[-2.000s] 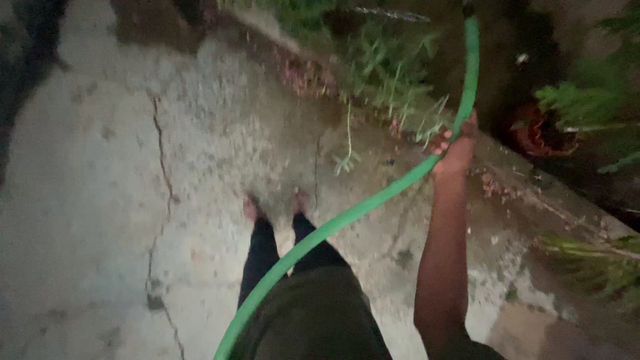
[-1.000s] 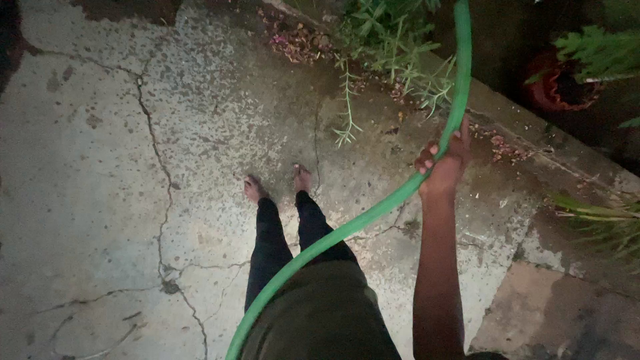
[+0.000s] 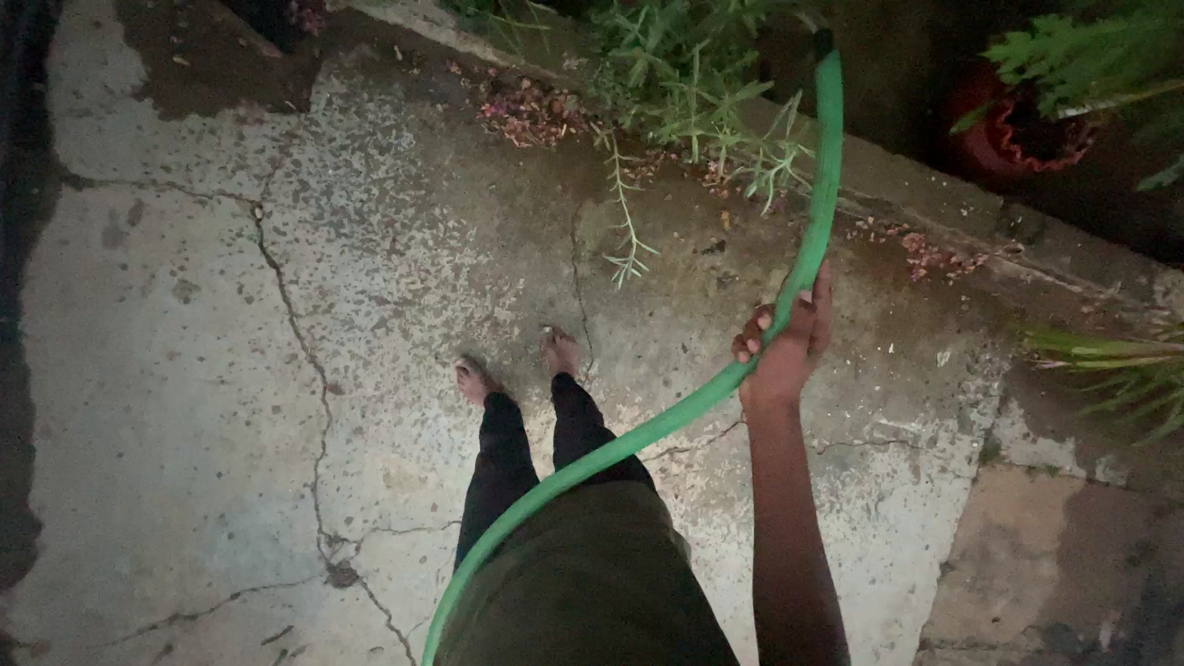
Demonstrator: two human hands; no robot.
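My right hand [image 3: 784, 342] is closed around a green garden hose [image 3: 647, 430], its index finger stretched along the hose. From the hand the hose runs up to a dark end fitting [image 3: 823, 42] above the planting bed, and down across my legs to the lower edge of the view. Whether water leaves the fitting cannot be made out. A leafy green plant [image 3: 694, 102] grows left of the hose's upper part. My left hand is out of view.
A low concrete curb [image 3: 925, 203] runs diagonally beside the bed. Behind it stands a reddish pot [image 3: 999, 139] near fern-like leaves [image 3: 1101, 60]. Grassy leaves [image 3: 1110, 361] overhang at the right. Fallen petals [image 3: 532, 111] lie along the curb. My bare feet stand on cracked concrete [image 3: 185, 370], with damp patches.
The dark end of the hose, outside the view one second ago, shows again at the top. My right hand has kept its grip on the hose.
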